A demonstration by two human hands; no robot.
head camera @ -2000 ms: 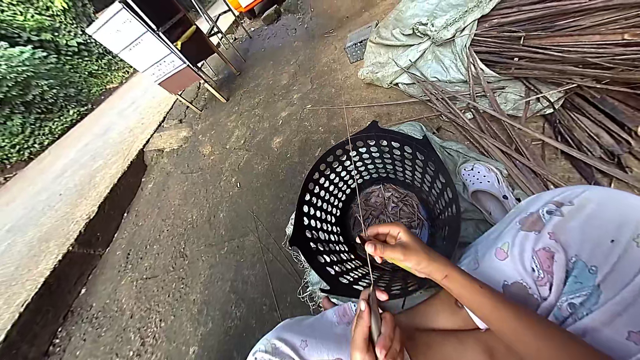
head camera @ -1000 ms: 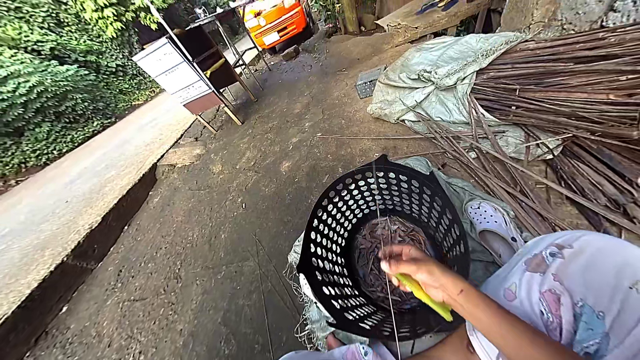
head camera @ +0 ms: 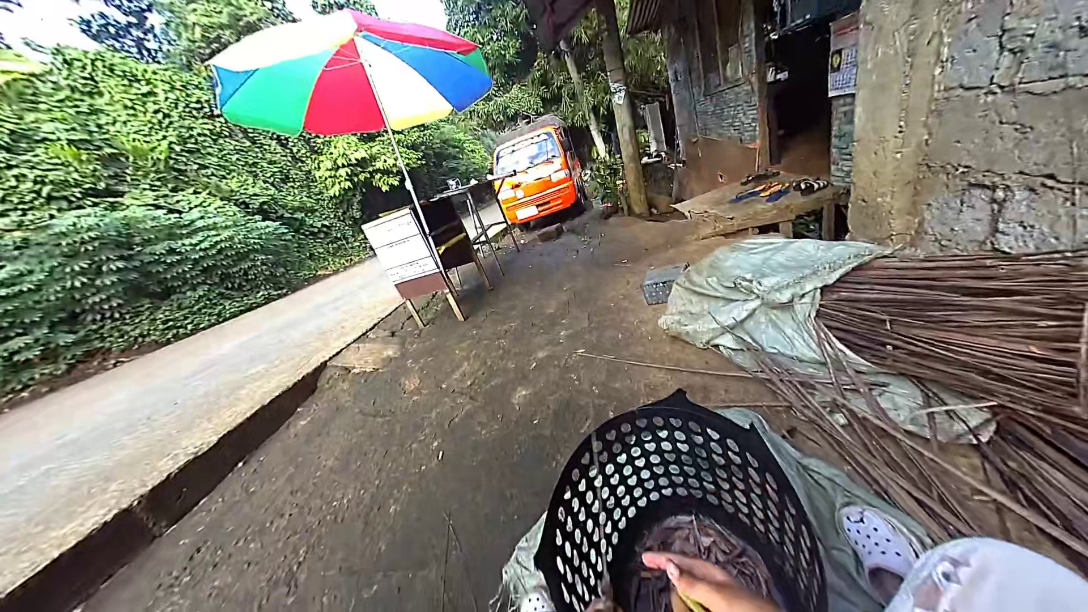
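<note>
My right hand (head camera: 710, 585) is at the bottom edge, over the mouth of a black perforated plastic basket (head camera: 769, 484). Its thumb and fingers point left, and part of a yellow-green object (head camera: 693, 604) shows in its grasp, cut off by the frame. A thin stick (head camera: 600, 510) stands nearly upright in front of the basket's left wall. Brown shavings (head camera: 701, 544) lie inside the basket. My left hand cannot be made out; a small blurred brown patch at the bottom edge near the stick's lower end is unclear.
Long brown stalks (head camera: 960, 327) lie on a pale woven sack (head camera: 756, 285) at the right. A clog (head camera: 880, 540) is beside the basket. Farther off are a grey block (head camera: 663, 284), a low wooden platform (head camera: 765, 204), a sign-board stand (head camera: 408, 255), an umbrella (head camera: 348, 72) and an orange van (head camera: 535, 174).
The view has tilted up, bringing in the umbrella and house. My left hand, seen two seconds ago with a dark object, is no longer discernible. My right hand still has the yellow-green object.
</note>
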